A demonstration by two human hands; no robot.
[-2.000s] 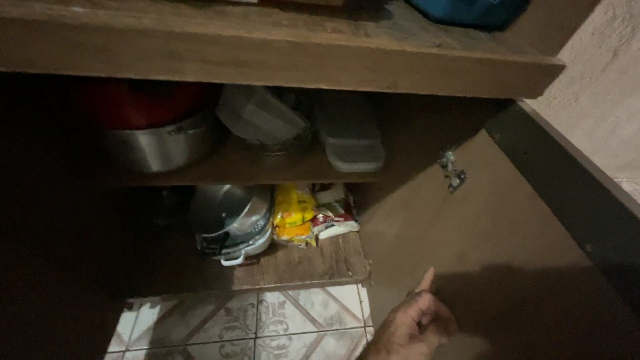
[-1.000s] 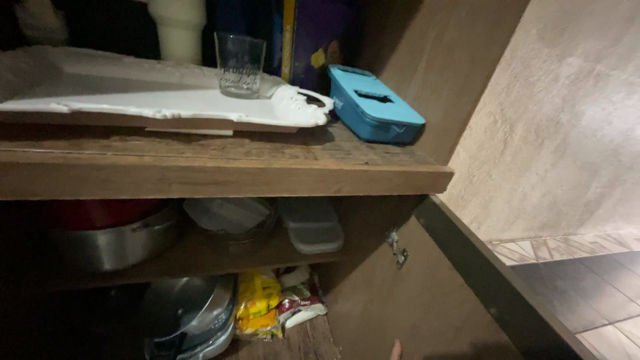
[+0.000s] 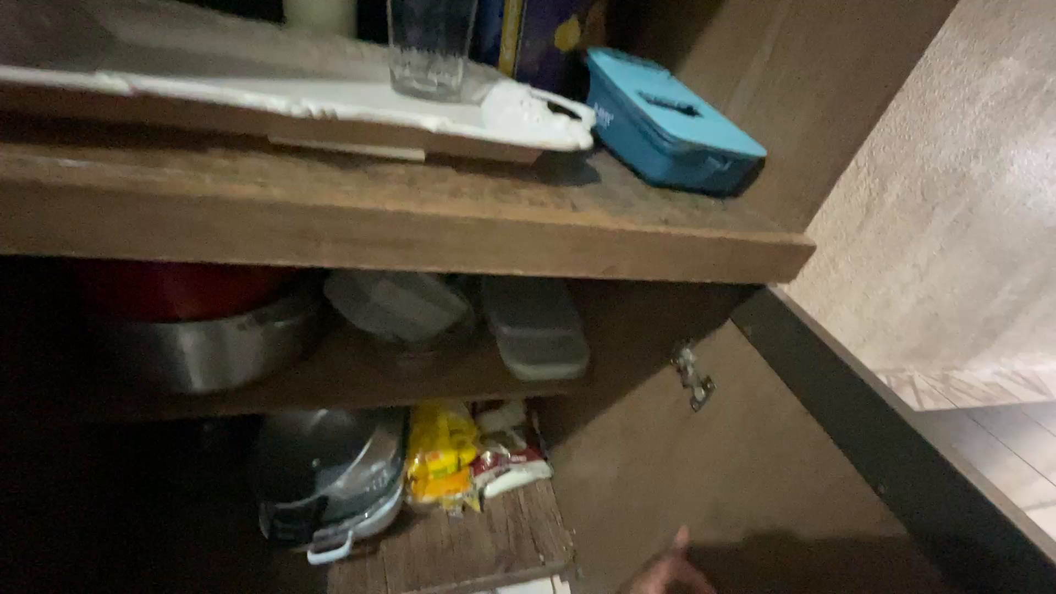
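Low at the bottom edge, part of my right hand (image 3: pixel 670 573) shows in front of the open cabinet door (image 3: pixel 742 462), one finger pointing up; the rest of it is cut off, and whether it touches the door cannot be told. My left hand is out of the picture. Nearest to the visible hand, on the bottom shelf, lie yellow plastic food packets (image 3: pixel 443 452) and a red and white packet (image 3: pixel 511 462). Left of them is a pot with a glass lid (image 3: pixel 330 462) and a pale handle. A metal hinge (image 3: pixel 693 378) is fixed on the door.
On the middle shelf are a steel pot (image 3: pixel 219 351), a red vessel (image 3: pixel 198 293), a clear bowl (image 3: pixel 400 309) and a lidded plastic container (image 3: pixel 540 338). Above, a white tray (image 3: pixel 330 111) holds a drinking glass (image 3: pixel 429 49), beside a blue lidded box (image 3: pixel 676 124). A textured wall (image 3: pixel 949 214) stands right.
The view has tilted up since two seconds ago, bringing the tray and glass into sight. My right hand, with its pointing finger plain then, now shows only in part at the bottom edge.
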